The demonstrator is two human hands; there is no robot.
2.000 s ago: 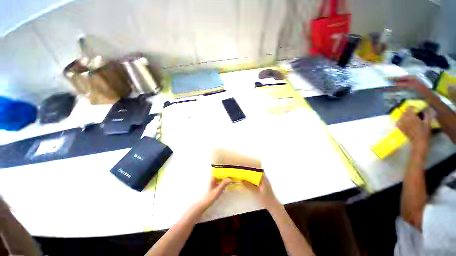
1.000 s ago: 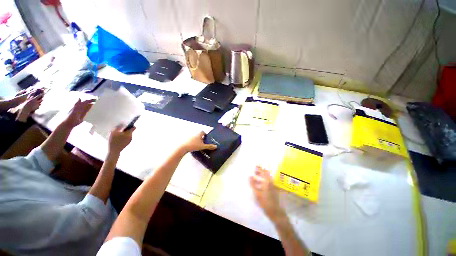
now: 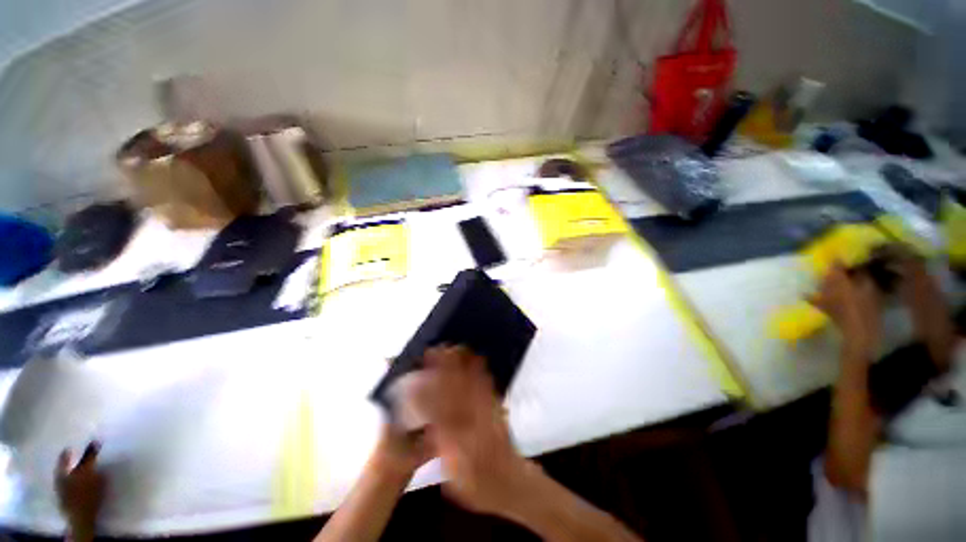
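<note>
A black inner box [image 3: 482, 318] is held tilted above the white table, in front of me. My left hand [image 3: 405, 436] holds it at its lower left end, partly behind my right hand. My right hand [image 3: 458, 408] lies over the box's near side; it is motion-blurred and its grip is unclear. A flat yellow carton [image 3: 365, 256] lies at the back left of my work area. More yellow cartons [image 3: 577, 217] lie stacked at the back right. The table directly behind the black box is hidden.
A phone [image 3: 482, 241] lies beyond the box, with a blue-grey book [image 3: 405, 182] at the wall. More black box pieces [image 3: 246, 254] are on the left. A neighbour's hand [image 3: 81, 489] is at lower left; another person's hands [image 3: 853, 307] handle yellow cartons at right.
The black box, lying on the table under my left hand a second ago, is now raised in front of me. My right hand has come onto it. The view has turned right.
</note>
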